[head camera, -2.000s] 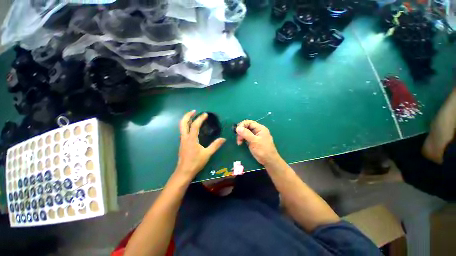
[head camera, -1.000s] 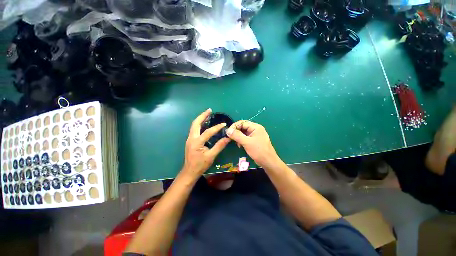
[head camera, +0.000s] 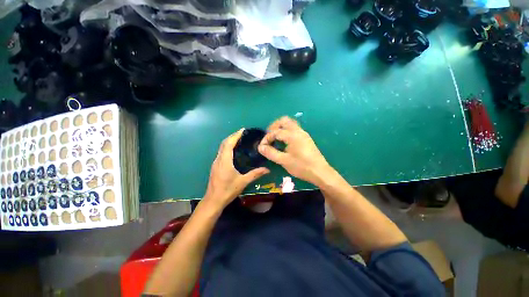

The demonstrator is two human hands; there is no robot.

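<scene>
My left hand (head camera: 225, 174) holds a black round housing (head camera: 248, 152) just above the green mat near the bench's front edge, its open side facing up. My right hand (head camera: 288, 146) is at the housing's right rim, thumb and fingertips pinched together at its opening. What the right fingertips hold is too small and dark to tell. The thin pale lead is not clearly visible. The white tray (head camera: 113, 188) stands at the left, with dark discs in several lower holes and pale rings lying on it.
Black housings (head camera: 136, 49) and plastic film (head camera: 261, 58) are piled at the back left. More housings (head camera: 400, 43) lie at the back right. Red wires (head camera: 480, 123) lie at the right, near another person's arm (head camera: 513, 168). Small yellow and pink-white scraps (head camera: 287, 184) lie near the front edge.
My right hand has moved left to the housing from apart on its right. The pale lead that trailed from its fingertips no longer shows clearly. The view has shifted slightly.
</scene>
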